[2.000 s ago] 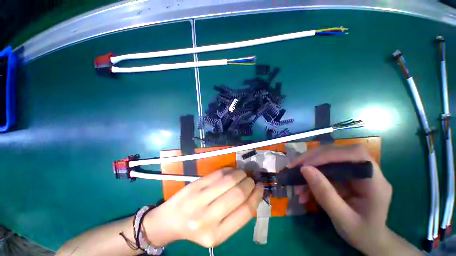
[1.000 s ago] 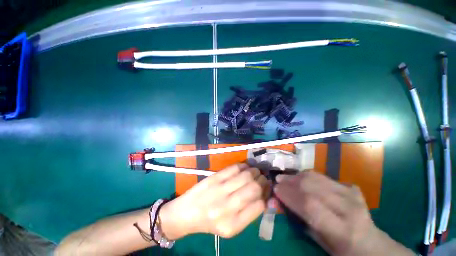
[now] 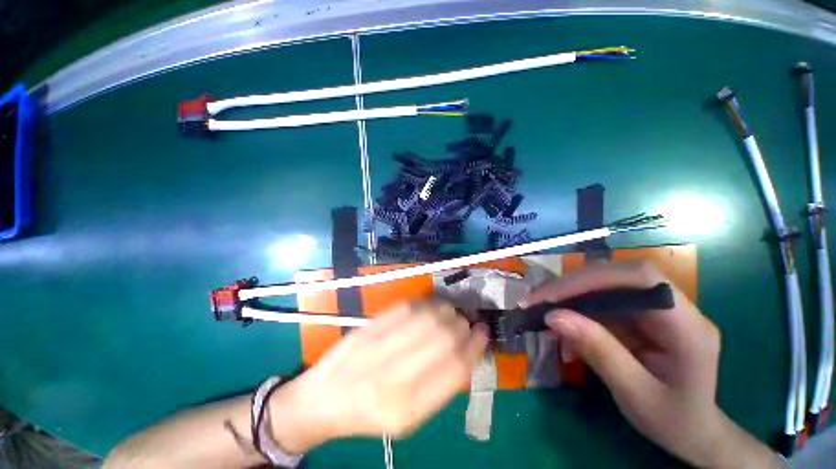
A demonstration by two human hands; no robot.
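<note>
A cable harness with a red-black plug point(image 3: 227, 300) lies across the orange board point(image 3: 678, 321). Its upper white leg point(image 3: 440, 268) ends in loose thin wires at the right. Its lower leg runs under my left hand point(image 3: 394, 366), whose fingertips are closed at the small fixture point(image 3: 500, 325) in the board's middle; the wire ends there are hidden. My left hand is slightly blurred. My right hand point(image 3: 642, 339) holds a thick black pen-like tool point(image 3: 614, 304), its tip end at the fixture's right side. A small black connector housing point(image 3: 456, 278) lies on the pale tape above.
A pile of black connector housings point(image 3: 449, 197) lies behind the board. Another harness point(image 3: 312, 119) lies at the back. White cables with dark tips point(image 3: 796, 321) lie at the right. A blue bin point(image 3: 20, 165) stands at the left edge. A pale tape strip point(image 3: 479, 412) hangs off the board's near edge.
The view shifted and came back. My right hand was blurred over the fixture one second ago, with the tool hidden; now the tool shows again, pointing left at the fixture.
</note>
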